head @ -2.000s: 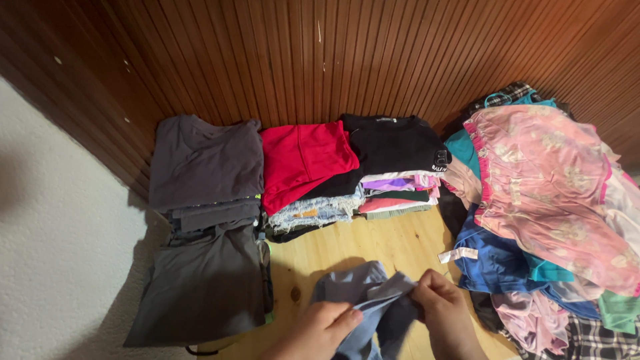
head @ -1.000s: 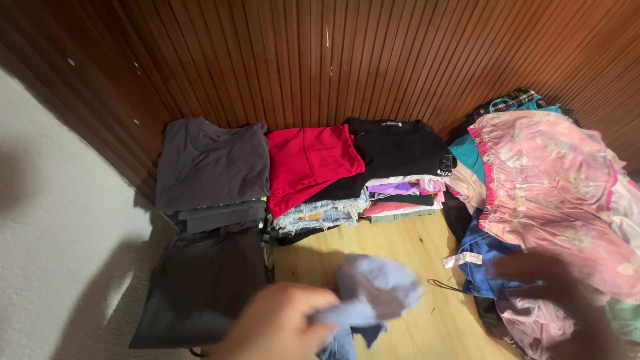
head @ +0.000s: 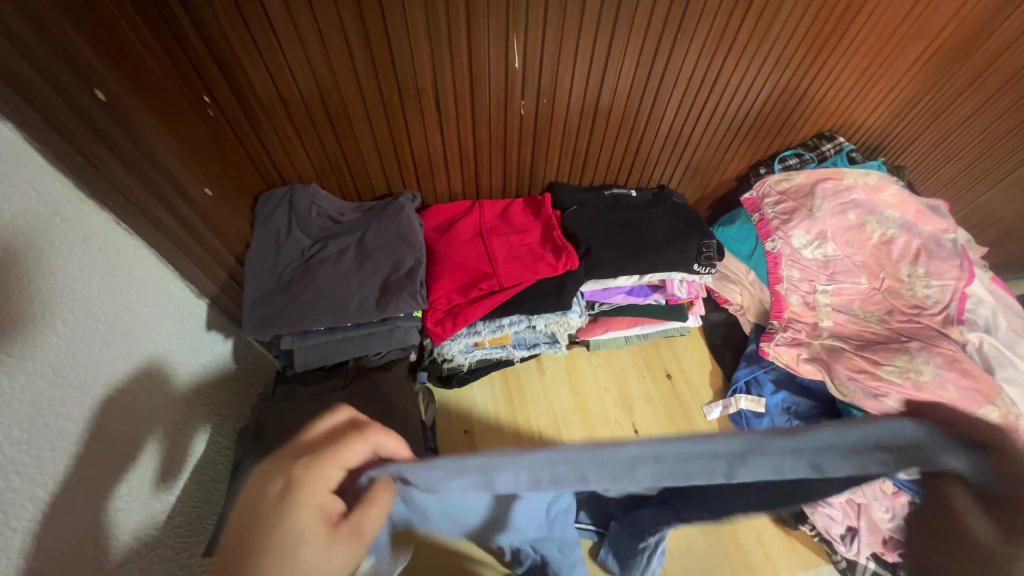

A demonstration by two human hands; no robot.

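Observation:
A blue-grey garment (head: 640,464) is stretched by its band across the bottom of the view, its lower parts hanging above the wooden surface. At the band's left end, my left hand (head: 320,496) pinches the cloth between thumb and fingers. My right hand (head: 960,496), dark and blurred at the lower right, grips the other end. Behind my left hand lies a dark folded garment (head: 344,408). Pink patterned shorts (head: 864,280) top the heap beyond my right hand.
Along the slatted wood panel (head: 512,96) stand folded stacks: a dark grey T-shirt (head: 336,264), a red garment (head: 496,248) over frayed denim (head: 512,336), and a black top (head: 640,232). A blue garment (head: 776,392) with a white tag lies at right. A white wall (head: 96,320) bounds the left.
The blue-grey garment was bunched between my hands, then hung from my left hand while my right was over the heap. Now both hands hold it, spread wide.

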